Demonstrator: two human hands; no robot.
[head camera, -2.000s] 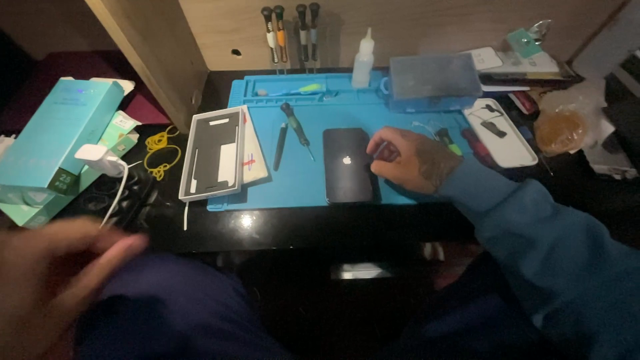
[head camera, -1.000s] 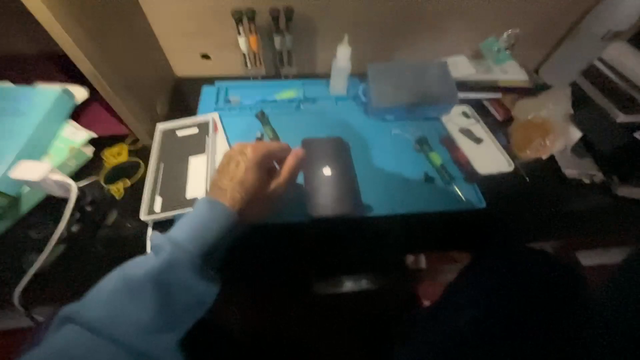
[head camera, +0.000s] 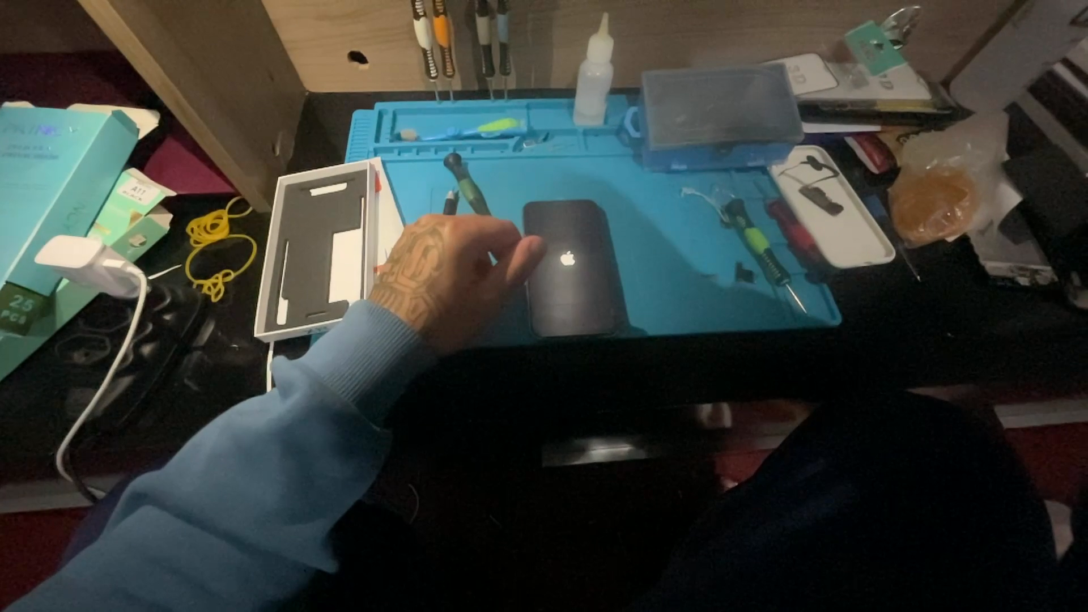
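Observation:
A smartphone (head camera: 572, 293) lies face up on a blue silicone repair mat (head camera: 671, 289), its screen dark except for a lit Apple logo. My left hand (head camera: 455, 276) is just left of the phone, thumb near its left edge; the fingers curl down and their tips are hidden, so whether it holds anything does not show. Beyond that hand lie a green-and-black screwdriver (head camera: 468, 185) and a dark pen-like tool (head camera: 450, 202), both partly covered. Another green-and-black screwdriver (head camera: 759, 242) rests on the mat's right side. My right hand is out of view.
An open white box (head camera: 265, 293) with a dark insert stands left. Behind are a dropper bottle (head camera: 594, 85) and a blue plastic case (head camera: 718, 115). A white phone case (head camera: 871, 242) lies right. Yellow cord (head camera: 214, 246) and a white charger (head camera: 81, 259) are far left.
My right hand, beside the phone two seconds ago, has left the view. My left hand has moved from the lower left to the phone's left side. The phone's logo stays lit.

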